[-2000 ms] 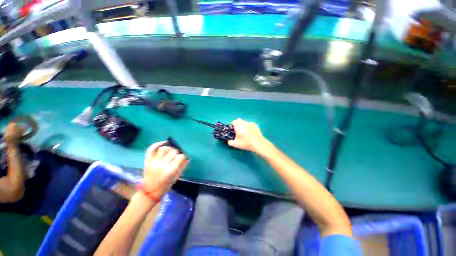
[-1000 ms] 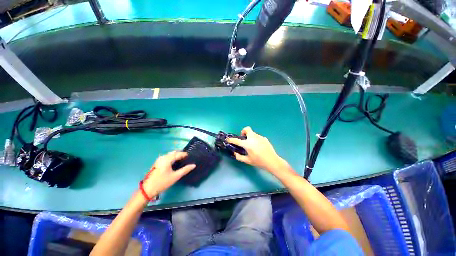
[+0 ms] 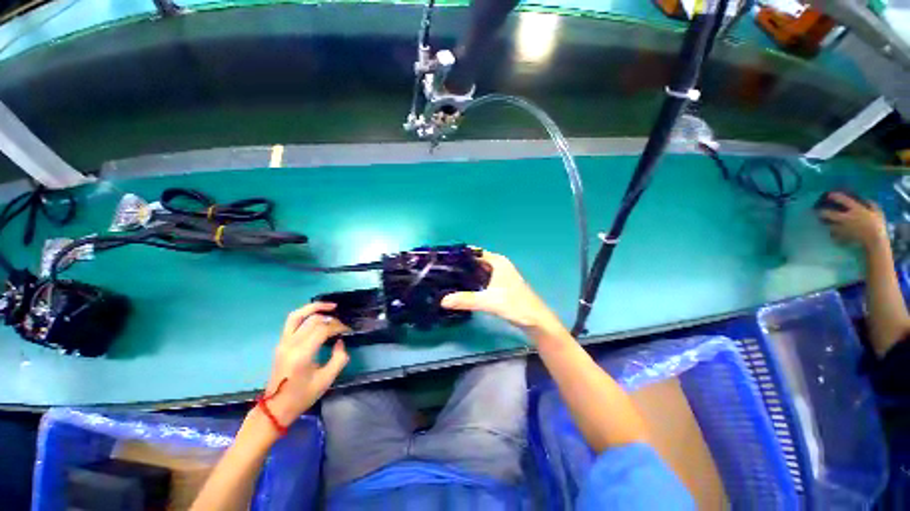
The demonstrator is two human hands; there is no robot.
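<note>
My right hand (image 3: 504, 291) holds the black housing with electronics (image 3: 429, 287), its open side with wires and parts facing up. The black power cord (image 3: 334, 267) runs left from it to a coil with yellow ties (image 3: 220, 235). My left hand (image 3: 311, 351) grips the left end of a black housing cover (image 3: 361, 311), which lies low and partly hidden behind the housing's left edge. Whether the two parts touch is hard to tell. The screwdriver's metal nose (image 3: 435, 112) hangs beyond the bench edge with a clear feed tube (image 3: 559, 140).
Another open black housing (image 3: 75, 317) lies on the green bench at left. A thick black cable (image 3: 644, 175) slants down at centre right. Blue crates (image 3: 688, 369) stand below the bench on both sides of my knees. Another person's hand (image 3: 851, 220) holds a black unit at far right.
The housing in my right hand has been turned so its inside faces up. The cover has shifted left and lower with my left hand. The other person's hand has appeared at right.
</note>
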